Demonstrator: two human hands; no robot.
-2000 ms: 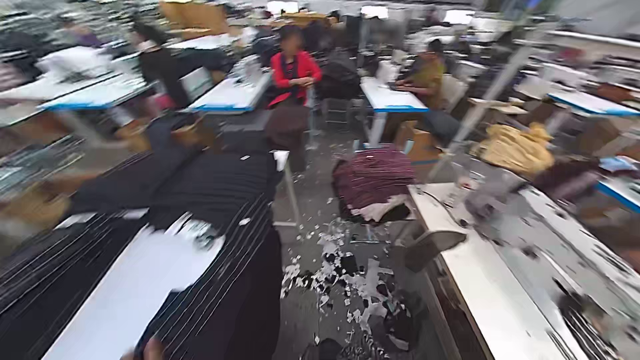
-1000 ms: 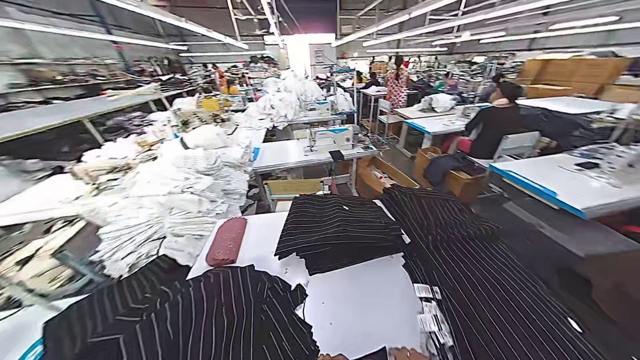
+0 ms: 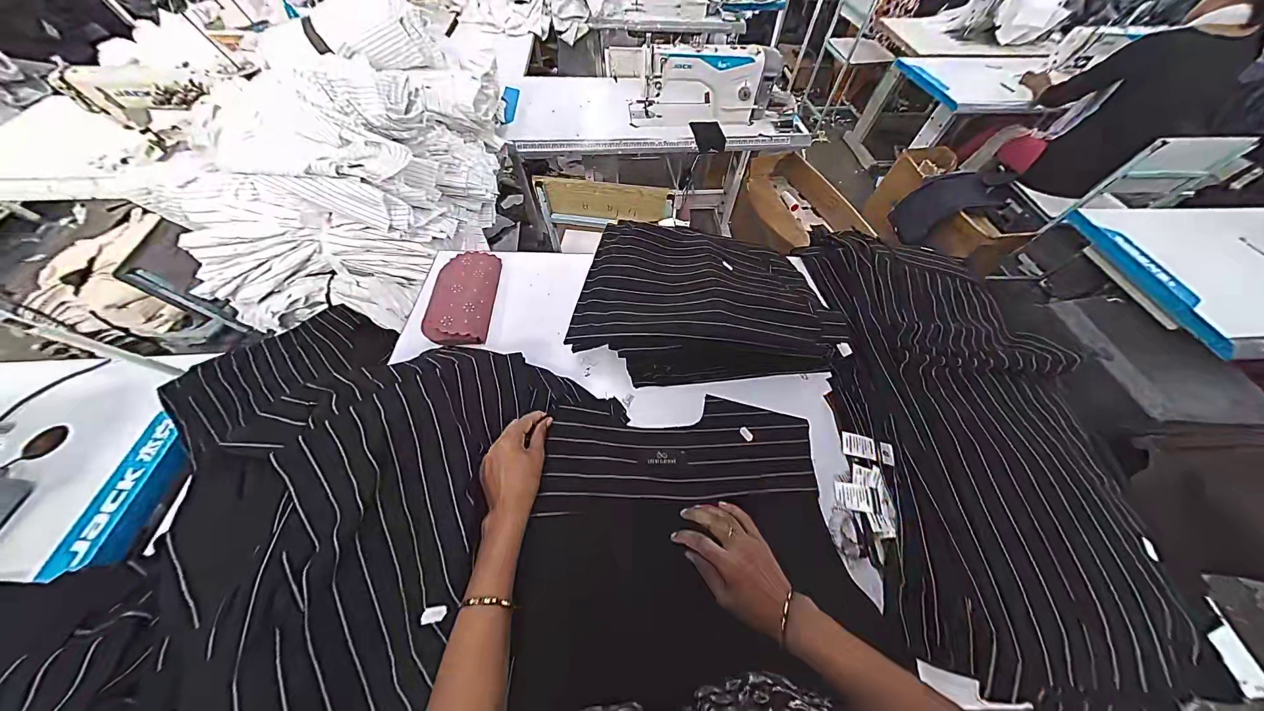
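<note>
In front of me a black garment panel [image 3: 632, 583] with a white-striped yoke [image 3: 592, 464] and a small woven label [image 3: 664, 458] lies spread out. My left hand [image 3: 513, 459] is at the yoke's upper left edge, its fingertips together at the cloth; whether they pinch it is unclear. My right hand [image 3: 731, 563] rests on the plain black part below the yoke, fingers bent, thumb side partly hidden. Striped black pieces [image 3: 346, 513] drape to the left. A stack of striped cut pieces [image 3: 691, 296] lies beyond the yoke, and long striped panels [image 3: 987, 474] hang to the right.
A dusky red case [image 3: 462, 298] sits on the white table [image 3: 528, 286]. Small printed tags [image 3: 861, 494] lie right of the panel. White striped garments [image 3: 336, 168] are heaped at the far left. Beyond stand a sewing machine [image 3: 706, 87], cardboard boxes [image 3: 800, 202] and a seated person [image 3: 1155, 109].
The view has turned and now looks down at the table. Both hands, barely visible at the lower edge a second ago, are now fully in view over a black panel with a striped yoke.
</note>
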